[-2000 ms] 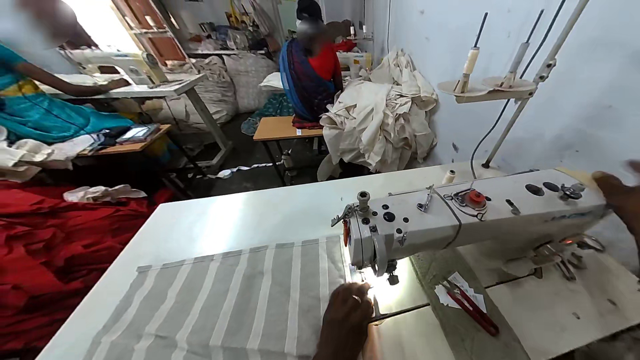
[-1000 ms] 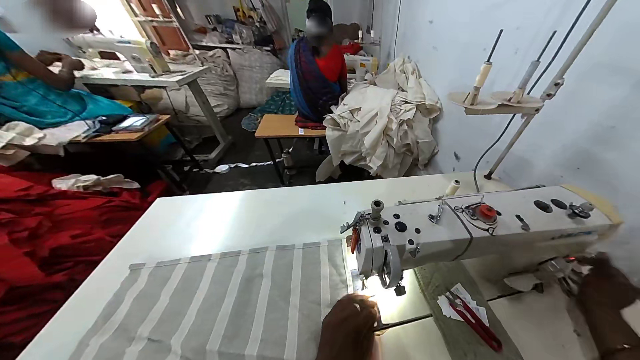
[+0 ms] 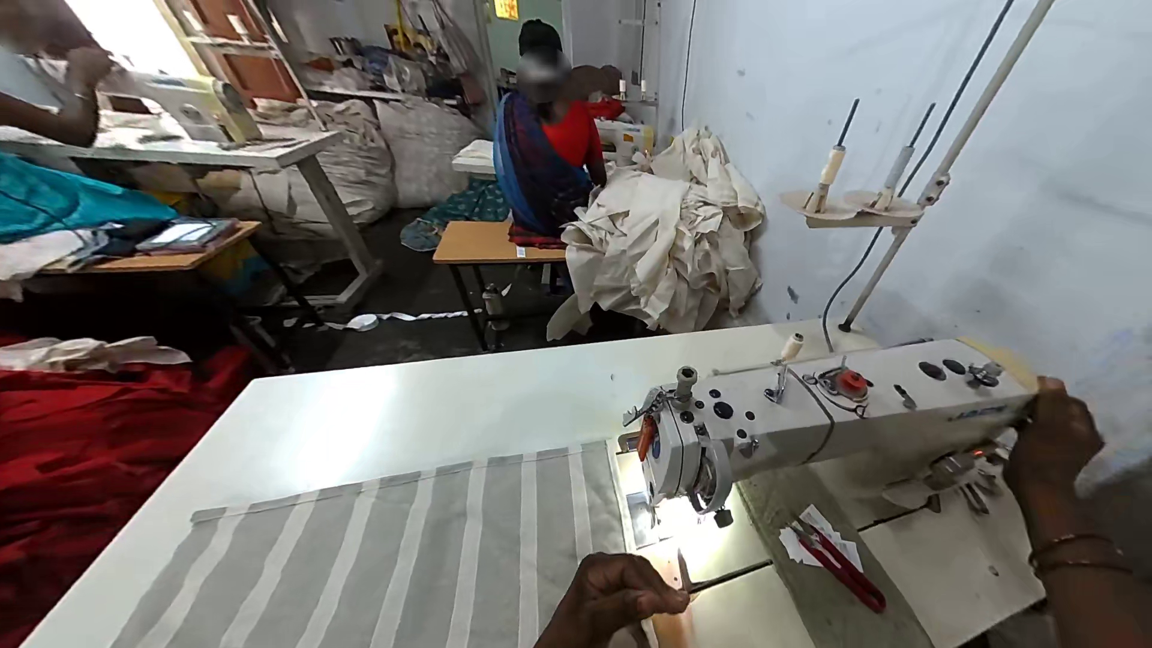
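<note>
A white industrial sewing machine (image 3: 882,405) stands on a white table, its lamp lighting the needle area. Just in front of the needle, my left hand (image 3: 621,598) has its thumb and forefinger together; a thin dark pointed thing shows at the fingertips, too unclear to name. Grey-and-white striped fabric (image 3: 432,549) lies flat to the left of the needle, its right edge close by the presser foot area. My right hand (image 3: 1053,441) is curled on the machine's right end, with the handwheel area hidden behind it. Red-handled thread snips (image 3: 841,567) lie on paper scraps at the machine's bed.
A thread stand (image 3: 850,216) with cones rises behind the machine, near the wall. Cream fabric (image 3: 666,243) is heaped beyond the table, beside a seated person. Red fabric (image 3: 90,477) lies at the left. Another person sits at a sewing machine (image 3: 202,108) at the upper left.
My right hand has moved up from the bed beneath the machine arm to the machine's right end. My left thumb and forefinger now show pinched together in front of the needle.
</note>
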